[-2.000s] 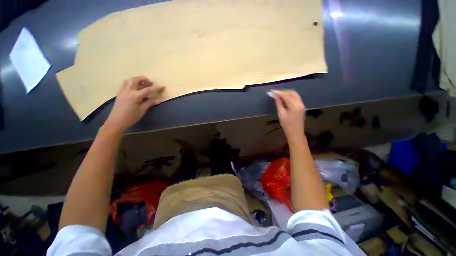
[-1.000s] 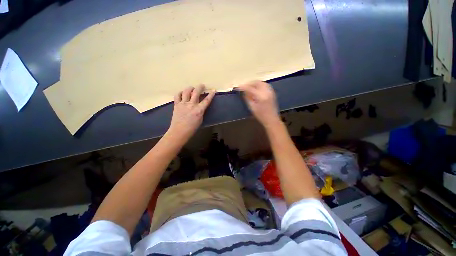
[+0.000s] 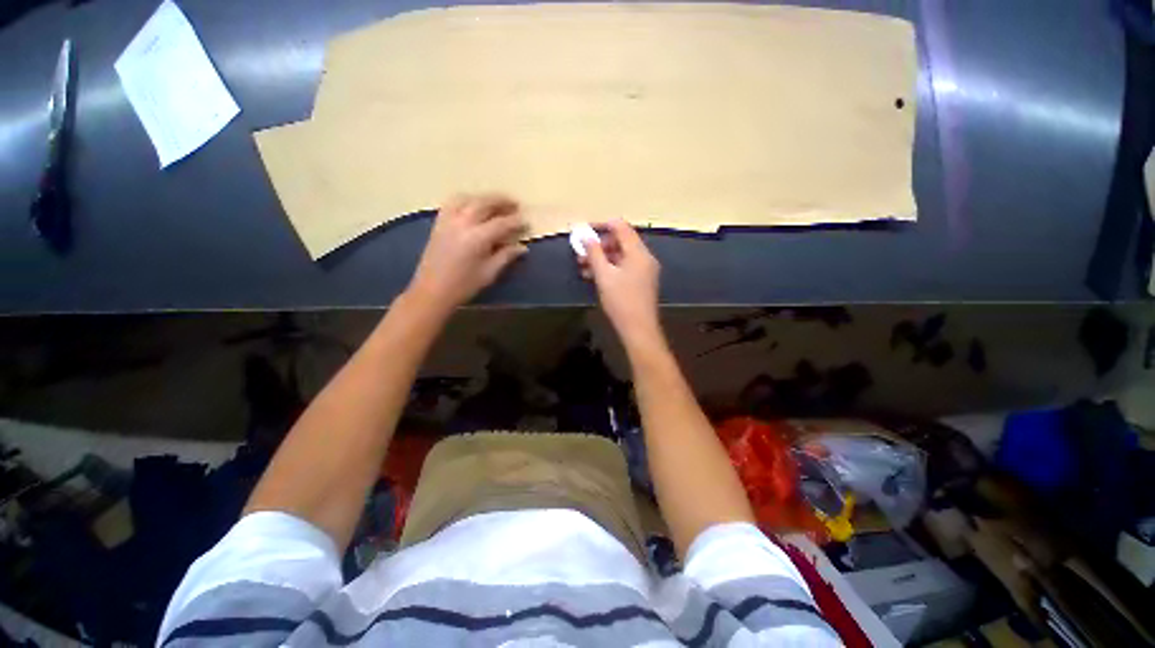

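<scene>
A large tan card pattern (image 3: 621,120) lies flat on the grey table (image 3: 152,266), with a small dark hole near its right end. Thin dark cloth (image 3: 811,228) shows just under its near edge at the right. My left hand (image 3: 475,247) rests on the near edge of the pattern left of centre, fingers bent, slightly blurred; it holds no object that I can see. My right hand (image 3: 621,266) pinches a small white chalk (image 3: 583,239) at the near edge, just right of my left hand.
A white paper slip (image 3: 177,86) lies left of the pattern. Dark-handled shears (image 3: 55,152) lie at the far left. Below the table edge are a red bag (image 3: 760,468), a clear plastic bag (image 3: 874,475), a grey box (image 3: 906,589) and dark cloth scraps (image 3: 165,532).
The view has shifted, and the shears now show at the left. Both hands have moved along the near edge; my right hand is further left on the pattern, closer to my left hand than two seconds ago.
</scene>
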